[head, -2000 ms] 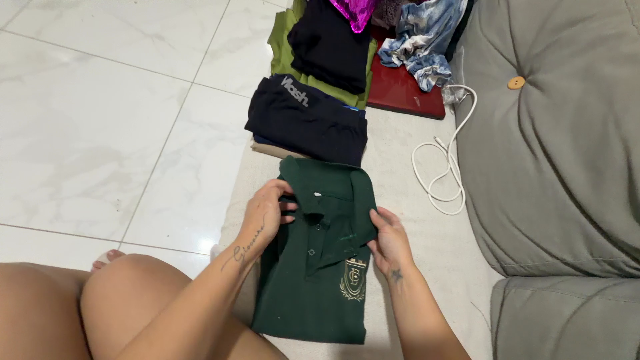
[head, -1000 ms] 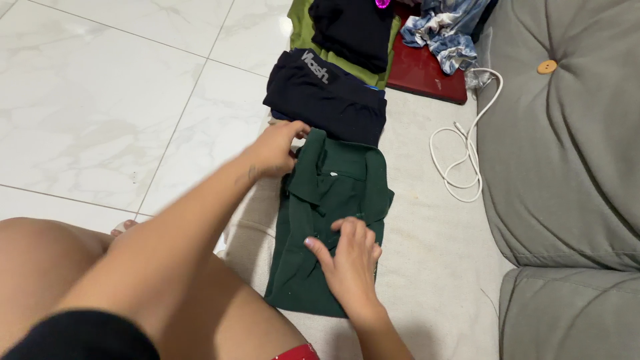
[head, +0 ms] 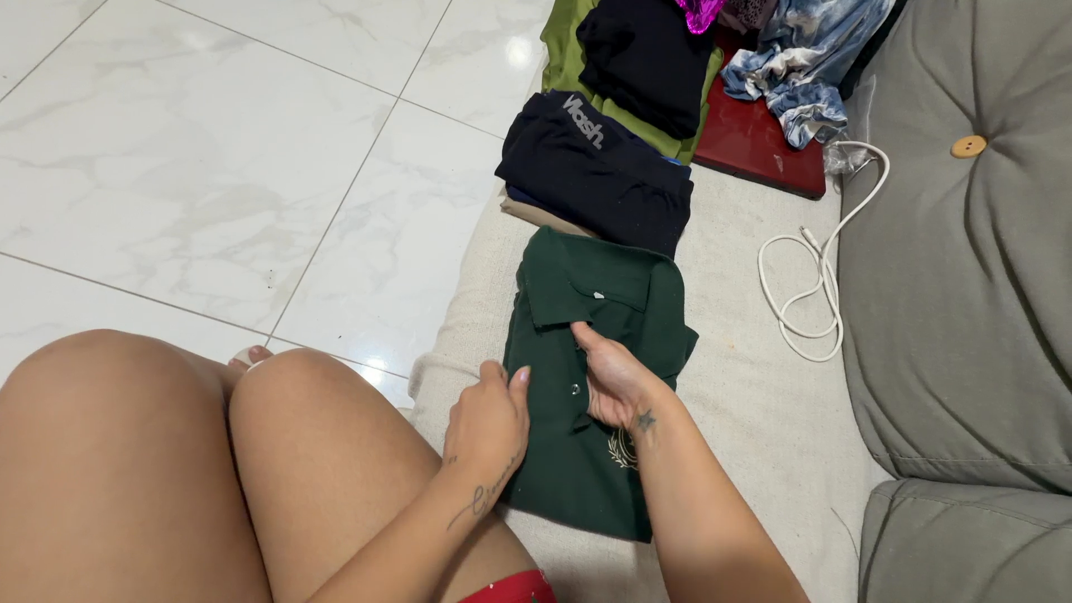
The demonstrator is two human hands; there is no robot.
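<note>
A dark green polo shirt (head: 578, 486), folded with its collar at the far end and a pale crest on the front, lies on the cream cover of the sofa seat. My left hand (head: 490, 419) is at the shirt's left edge, its fingers curled and partly hidden. My right hand (head: 615, 377) is at the button placket, thumb up under the collar, with the fingers hidden in or behind the cloth. Just beyond the collar lie folded navy shorts (head: 603, 176) with grey lettering on the waistband, on top of other folded clothes.
A black garment (head: 645, 67) lies on a lime green one (head: 561, 50) farther back. Beside them a dark red flat case (head: 762, 151) bears tie-dyed blue cloth (head: 808, 100). A white cable (head: 783, 318) lies near the grey sofa backrest (head: 946, 293). My legs are at the left, above the tiled floor.
My left hand has come from the collar's far left corner down to the shirt's left edge. My right hand has moved up to the placket, its thumb under the collar.
</note>
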